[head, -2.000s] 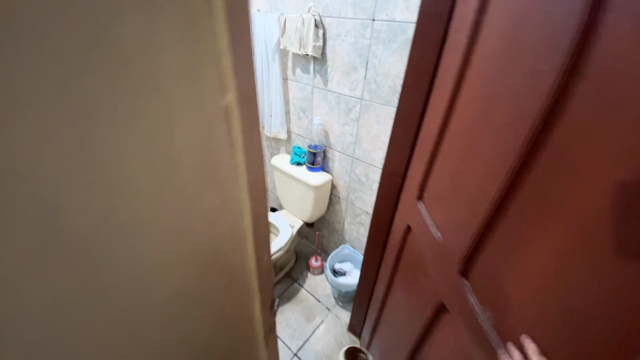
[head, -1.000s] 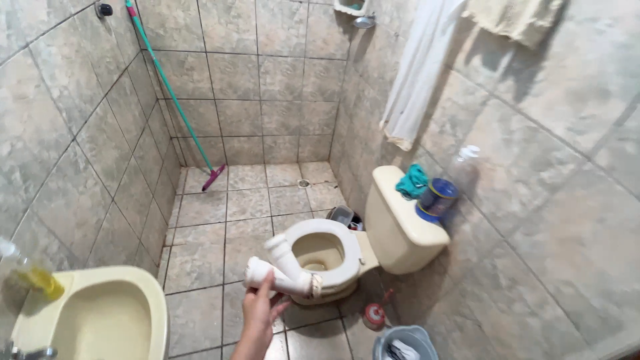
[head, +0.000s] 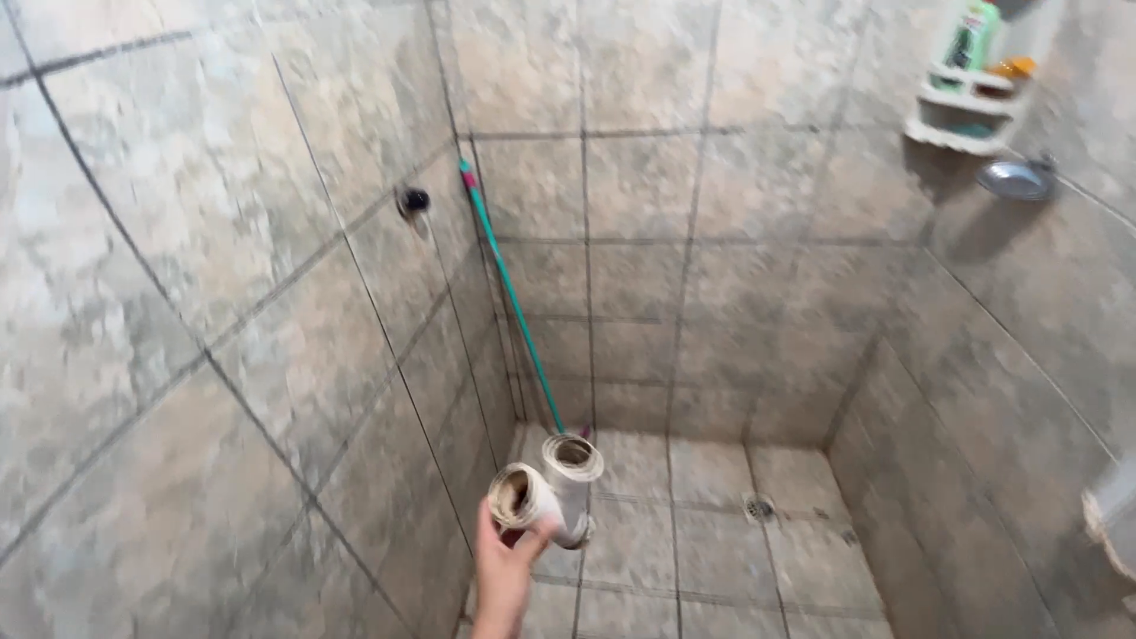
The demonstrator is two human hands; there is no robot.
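Observation:
My left hand (head: 508, 559) holds a white plastic Y-shaped pipe fitting (head: 571, 506), with the thumb on its right side and a finger on the left of the nearer branch. Two round open ends of the fitting face up toward the camera, with brownish insides and rough, worn rims. A third, lower end points down at the right, beyond the thumb. Behind the fitting, a teal pole (head: 513, 293) leans in the corner, its lower end partly hidden by the fitting. My right hand is out of view.
Tiled walls enclose a shower area with a floor drain (head: 759, 508). A white corner shelf (head: 963, 111) holds a green bottle, above a metal soap dish (head: 1016, 179). A dark knob (head: 414, 201) sticks out of the left wall. Part of a white cloth (head: 1114, 515) shows at the right edge.
The view has swung left and up, so the toilet and sink are out of frame. The pipe fitting remains in my left hand, now with two open ends facing the camera.

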